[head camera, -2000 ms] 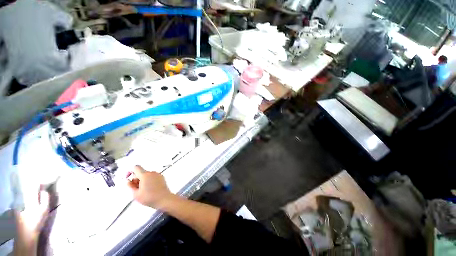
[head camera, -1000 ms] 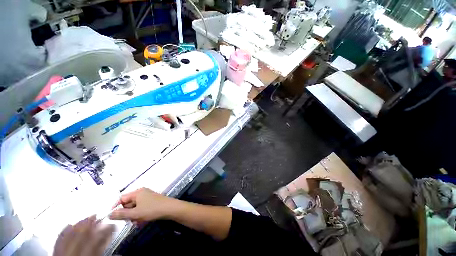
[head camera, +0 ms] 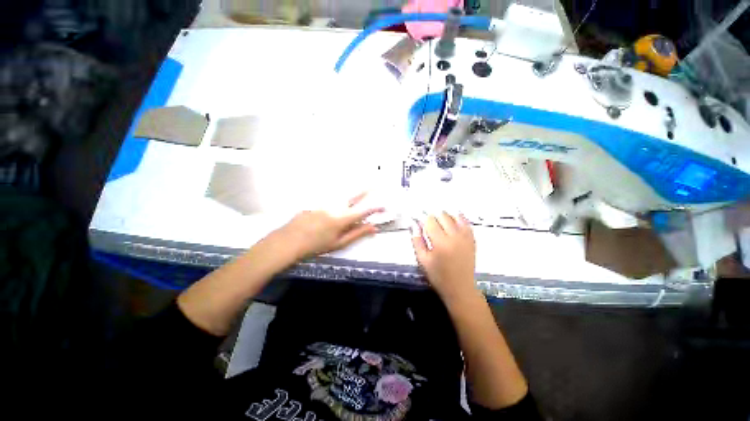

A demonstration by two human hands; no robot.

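A white and blue sewing machine [head camera: 543, 136] stands on the white table. Its presser foot [head camera: 414, 168] is at the left end of the head. My left hand [head camera: 325, 230] lies at the table front, left of and below the presser foot, fingers pointing right. My right hand [head camera: 446, 245] is just right of it, fingers bent down on the table. A pale piece [head camera: 385, 219] shows between the hands, washed out by glare; whether either hand grips it cannot be told. Tan-grey fabric pieces lie to the left: one pointed [head camera: 173, 125], one above centre [head camera: 235, 131], one lower [head camera: 233, 186].
A brown piece [head camera: 627, 249] lies at the right table edge below the control panel [head camera: 695, 175]. Blue tape [head camera: 146, 123] marks the table's left end. A blue tube [head camera: 382, 29], a pink cone [head camera: 422, 20] and a yellow-orange round item [head camera: 655, 54] are behind the machine.
The view has swung left, showing the table's left end and the fabric pieces there. My hands were lower left of the needle; they now lie side by side just below the presser foot.
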